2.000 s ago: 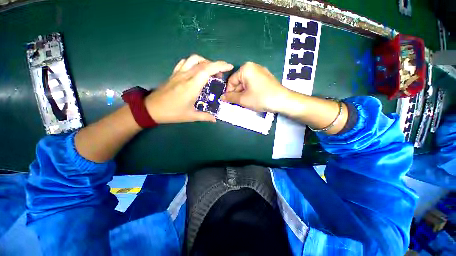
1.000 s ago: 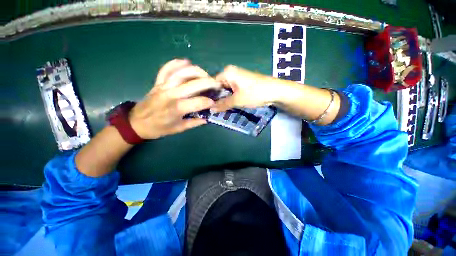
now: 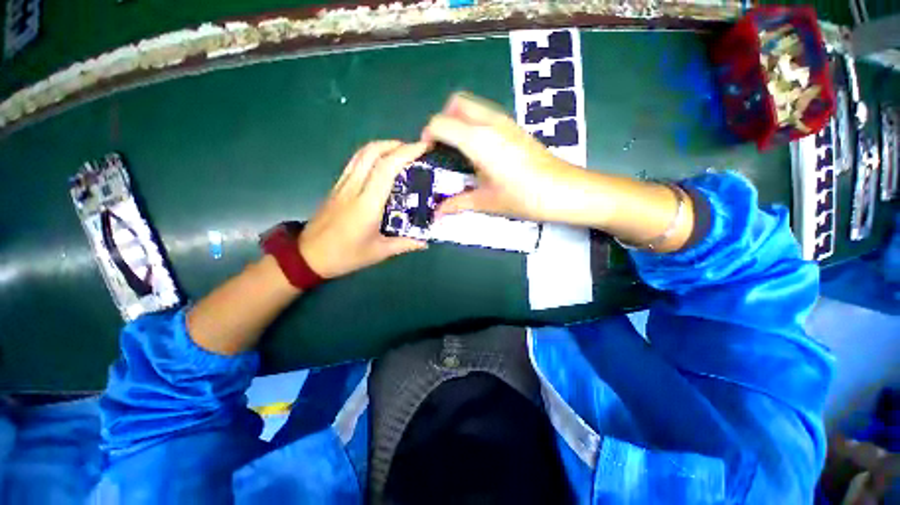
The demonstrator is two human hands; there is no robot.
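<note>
A phone mid-frame (image 3: 484,230) lies slanted between my hands, its speckled board end to the left and its pale part to the right. A black sticker (image 3: 421,192) shows on the board end. My left hand (image 3: 360,207) grips the board end, with fingers along the top and thumb below. My right hand (image 3: 493,163) is over the frame's upper edge, thumb and fingers around a dark patch; whether it holds a separate piece is hidden. The sticker backing sheet (image 3: 561,271) lies under my right forearm, with black shapes on its upper part and plain white below.
Another mid-frame (image 3: 123,242) lies at the left. A red bin (image 3: 735,99) with tan-yellow scraps stands at the upper right. Spare sticker sheets (image 3: 818,197) and narrow metallic parts (image 3: 865,182) lie at the far right. A worn pale edge (image 3: 296,35) runs along the back.
The frame was tilted and largely covered by my hands one second ago; now its board end shows face up with a black sticker on it. My right-hand fingers have opened wider.
</note>
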